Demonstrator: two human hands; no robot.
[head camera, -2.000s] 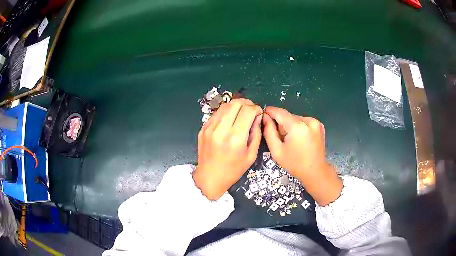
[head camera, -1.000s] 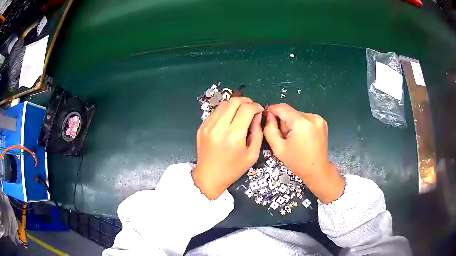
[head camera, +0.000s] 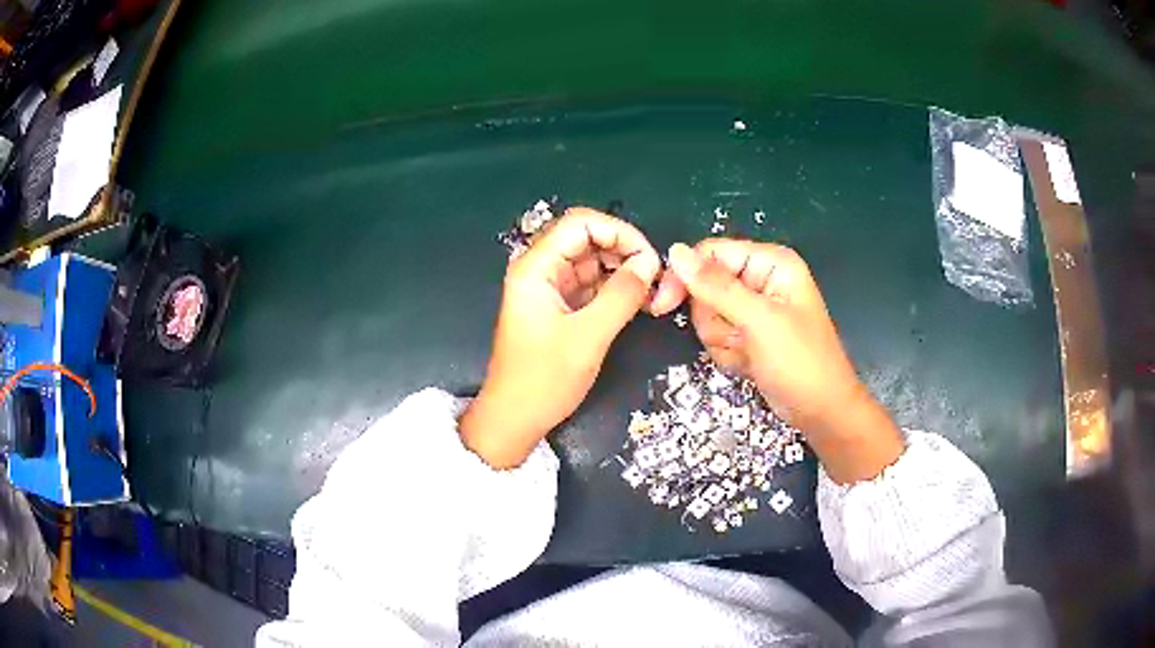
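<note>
My left hand (head camera: 564, 317) and my right hand (head camera: 773, 323) meet at the fingertips above the mat. A tiny part (head camera: 664, 262) seems pinched between them, mostly hidden by the fingers; which hand holds it is hard to tell. The main pile of small modules (head camera: 709, 456), white squares with dark centres, lies nearer my body, partly under my right hand. A second pile (head camera: 535, 223) lies beyond my left hand, partly covered by it. A small pale bit (head camera: 680, 320) shows just below the fingertips.
Dark green mat (head camera: 355, 253). Small loose pieces (head camera: 721, 219) lie beyond my right hand. At right are a clear plastic bag with white label (head camera: 985, 209) and a long brown-gold strip (head camera: 1074, 304). At left are a black cooling fan (head camera: 177, 310) and a blue box (head camera: 76, 380).
Both hands have moved slightly away from my body and turned, with the fingers more spread. More of the main pile shows, less of the second pile. A pale bit now shows below the fingertips.
</note>
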